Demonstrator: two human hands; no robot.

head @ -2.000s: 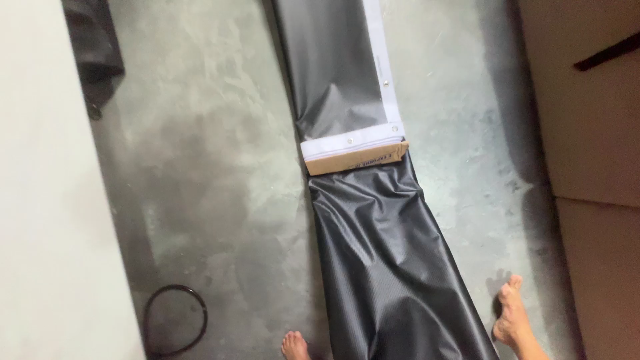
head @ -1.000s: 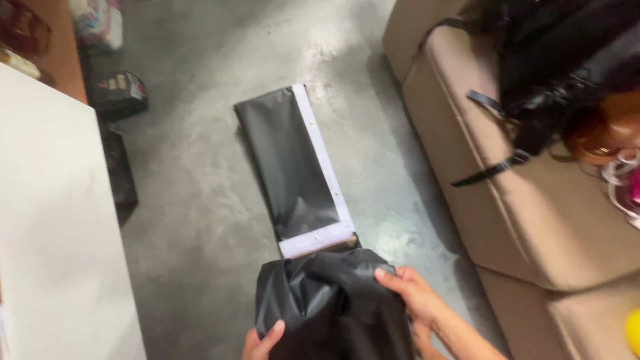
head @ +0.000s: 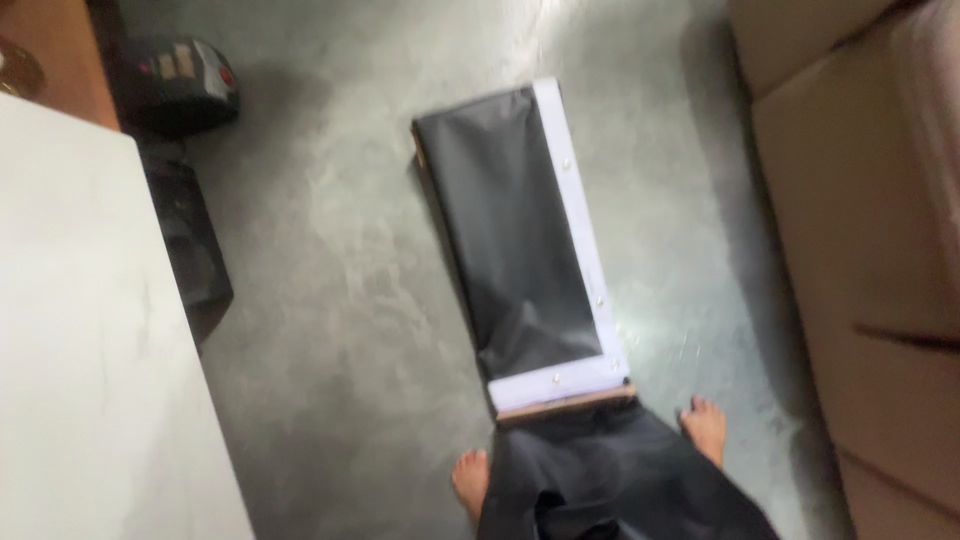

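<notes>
A folded black vinyl-like sheet with a white border and metal snaps or eyelets lies on the floor. Along its near end runs a thin brown cardboard edge. From there a loose, wrinkled stretch of black sheet spreads toward me and passes out of the bottom of the view. Neither my left hand nor my right hand can be seen, so what they hold or touch is hidden.
My bare feet stand either side of the loose sheet, the left foot and the right foot. A white tabletop borders the left, with dark bags or cases beyond its edge. A beige sofa fills the right side.
One second ago both my hands held the bunched black sheet at the bottom; now they are out of view and the loose sheet is spread lower. The view has shifted noticeably.
</notes>
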